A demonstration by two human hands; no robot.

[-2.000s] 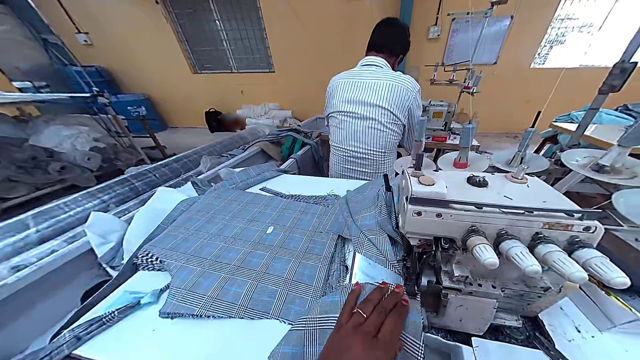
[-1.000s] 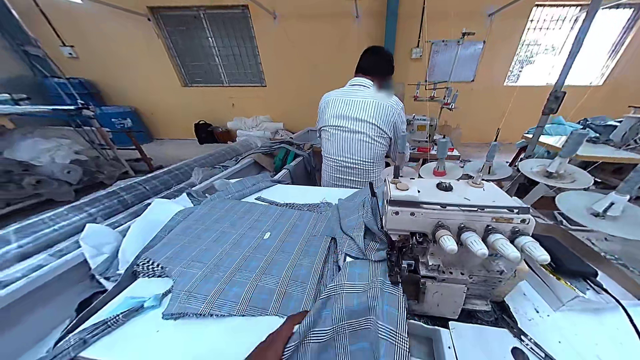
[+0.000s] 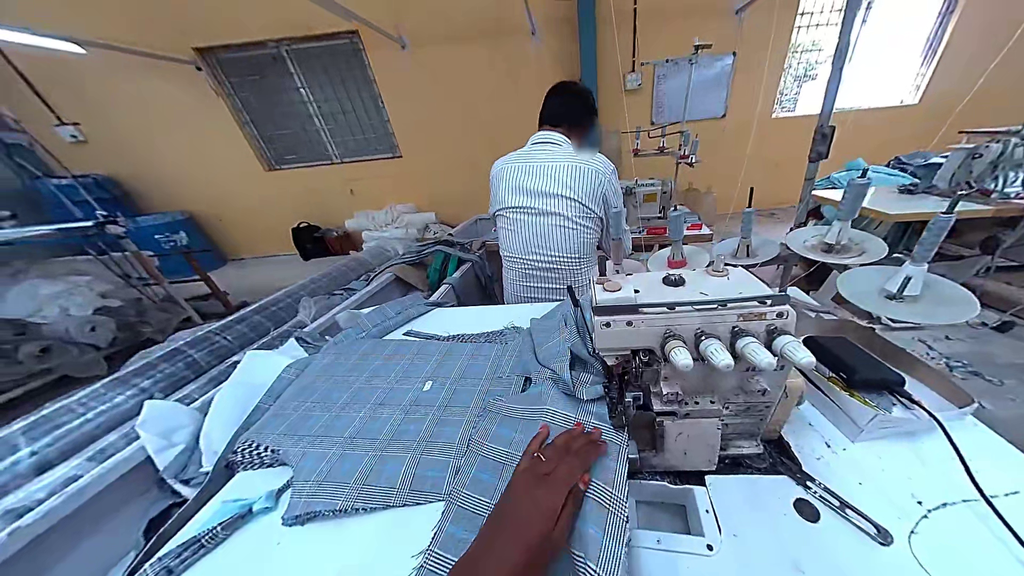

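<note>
My left hand [image 3: 560, 460], with a ring and red nails, lies palm down on a plaid fabric piece [image 3: 512, 448] just left of the overlock sewing machine [image 3: 696, 360]. Its fingers point toward the machine; the thumb is on the right. The piece's right edge runs along the machine's front, and bunched plaid cloth [image 3: 568, 352] rises beside the needle area. A wider plaid panel [image 3: 376, 416] with a small white tag [image 3: 427, 386] spreads to the left, partly under that piece. My right hand is not in view.
Tweezers [image 3: 840, 504] lie right of the machine, near a black device [image 3: 854, 364] with a cable on an open box [image 3: 888, 416]. Thread cone stands [image 3: 908, 296] are behind. A person in a striped shirt [image 3: 552, 216] faces away beyond the table. Rolled plaid fabric [image 3: 200, 352] lies left.
One second ago my left hand was low at the fabric's left edge, partly hidden by cloth. Now it has moved up and right, on top of the piece. The view has shifted somewhat.
</note>
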